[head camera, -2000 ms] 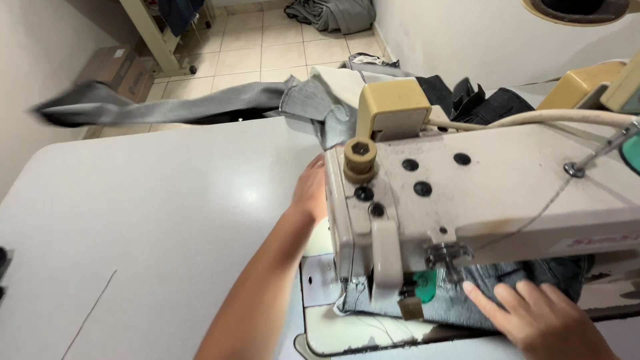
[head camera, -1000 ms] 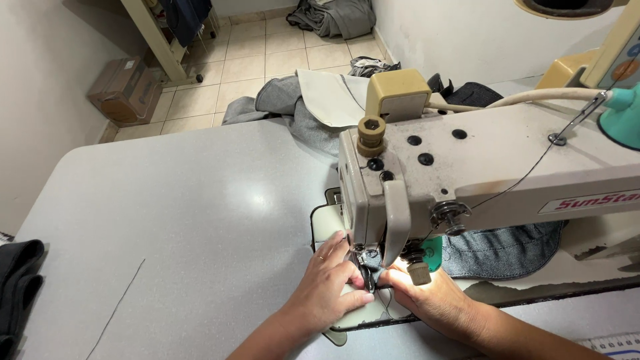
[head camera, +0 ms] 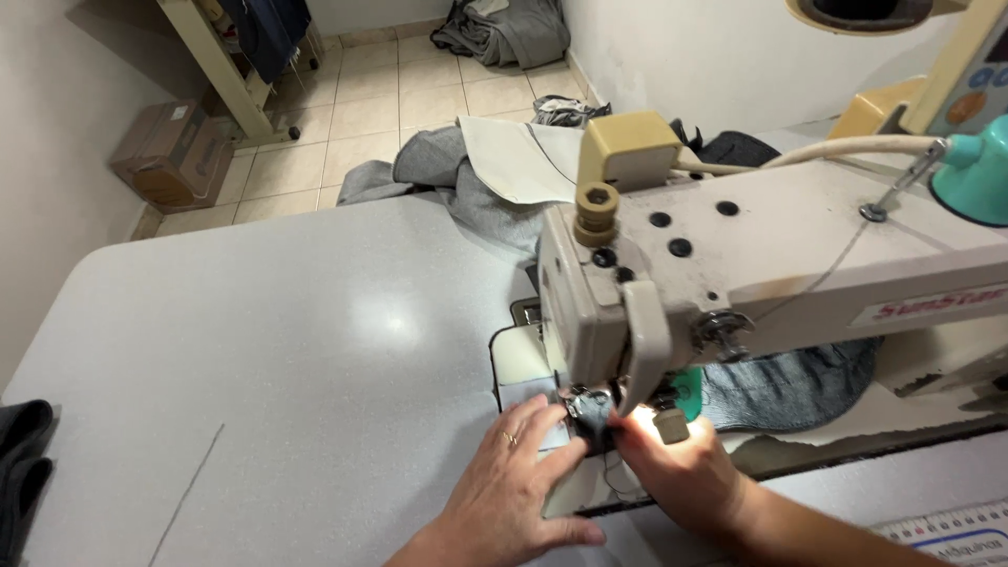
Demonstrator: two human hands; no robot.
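A SunStar industrial sewing machine (head camera: 772, 276) stands on the pale table, its lamp lighting the needle area. A small piece of dark denim (head camera: 592, 421) lies under the presser foot (head camera: 583, 402). My left hand (head camera: 508, 472), with a ring, rests at the left of the piece, fingertips beside the foot and thumb apart. My right hand (head camera: 681, 472) is at the piece's right edge, its fingertips partly hidden by the machine head and glare. More dark denim (head camera: 795, 386) lies under the machine arm. A loose thread (head camera: 614, 476) curls below the piece.
Grey fabric and a pale pocket cloth (head camera: 512, 157) hang over the far table edge (head camera: 260, 228). Dark folded fabric (head camera: 24, 465) lies at the left. A cardboard box (head camera: 173, 153) and a fabric pile (head camera: 512, 35) are on the floor. A printed ruler strip (head camera: 961, 528) is at lower right.
Two seconds ago my left hand was farther back beside the machine head and grey fabric was swinging out left; both hands are now at the presser foot. Since one second ago my left thumb has spread away.
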